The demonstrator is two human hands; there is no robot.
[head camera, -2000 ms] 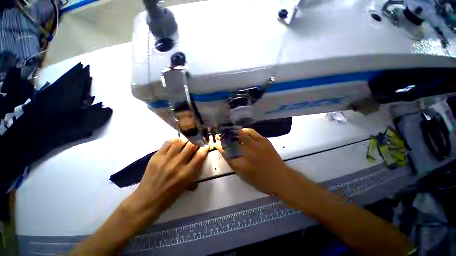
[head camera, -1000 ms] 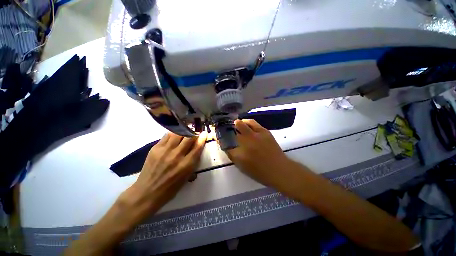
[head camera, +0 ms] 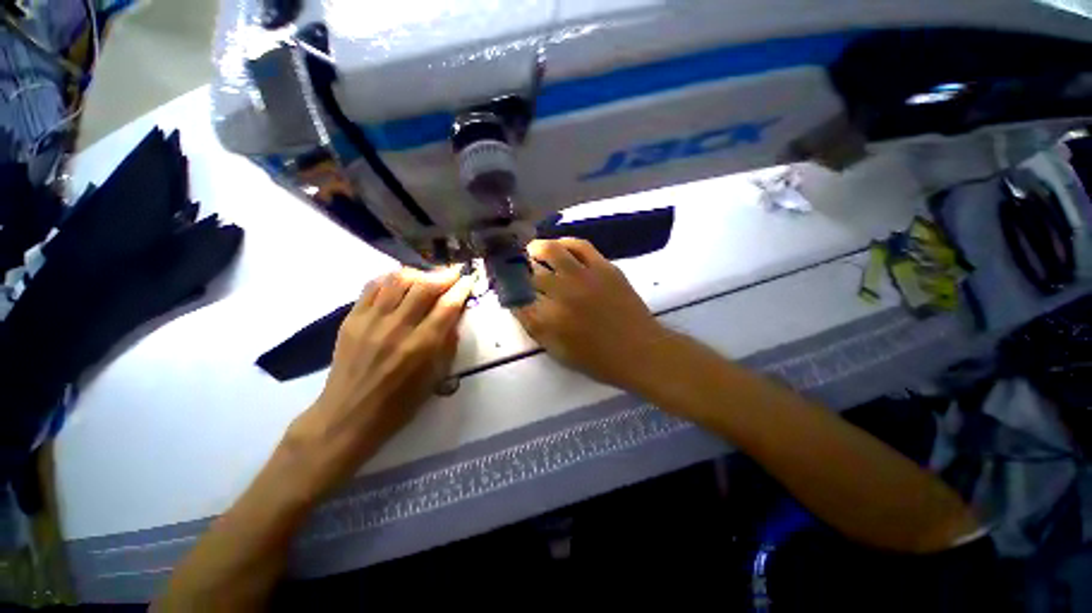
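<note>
A dark curved fabric strip (head camera: 314, 343) lies flat under the head of the white sewing machine (head camera: 671, 102), its ends showing left and right of my hands. My left hand (head camera: 393, 329) rests on the strip with fingertips beside the lit needle area. My right hand (head camera: 589, 309) is just right of the presser area, its fingers on the strip behind a grey machine part. The needle, the presser foot and any label under them are mostly hidden by fingers and machine parts.
A fanned bundle of dark pieces (head camera: 114, 258) lies at the left. A yellow-green label pile (head camera: 916, 266), a whitish thread tuft (head camera: 784, 189) and black-handled scissors (head camera: 1037, 237) are at the right. A printed ruler (head camera: 515, 465) runs along the near table edge.
The camera view has shifted, so the machine head sits higher and further left in the picture. Both hands stay at the needle area on the strip, with little visible movement.
</note>
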